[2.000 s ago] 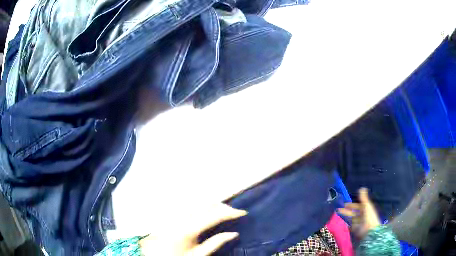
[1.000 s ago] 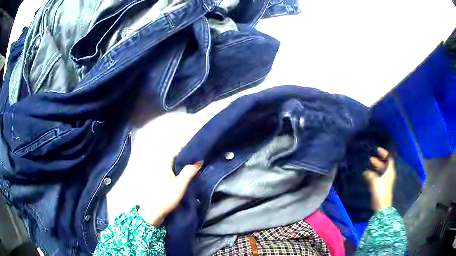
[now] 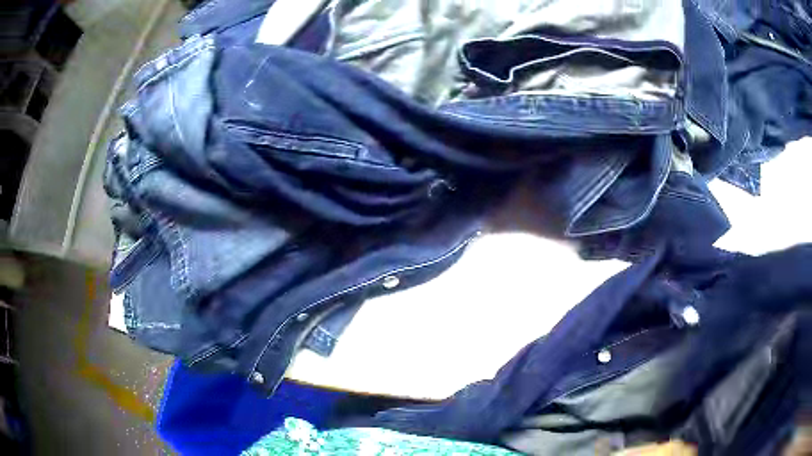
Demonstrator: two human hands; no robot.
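A dark blue denim jacket (image 3: pixel 570 383) with round silvery buttons and a pale grey inside lies at the lower right, at the near edge of the table. It is partly blurred. A teal patterned sleeve (image 3: pixel 356 441) of mine shows at the bottom edge, but the hand belonging to it is not visible. A small tan patch at the bottom edge, below the jacket, is too cut off to identify. My other hand is out of the picture. No snips are visible.
Heaped denim jackets (image 3: pixel 312 169) cover the far and left part of the white table (image 3: pixel 445 329). A blue bin or cloth (image 3: pixel 214 410) is below the table edge at lower left. The grey floor (image 3: pixel 58 312) with a yellow line is at the left.
The view has swung left, so the pile appears further right. The buttoned jacket has come up from the near edge onto the table. Both hands, visible before, no longer show clearly.
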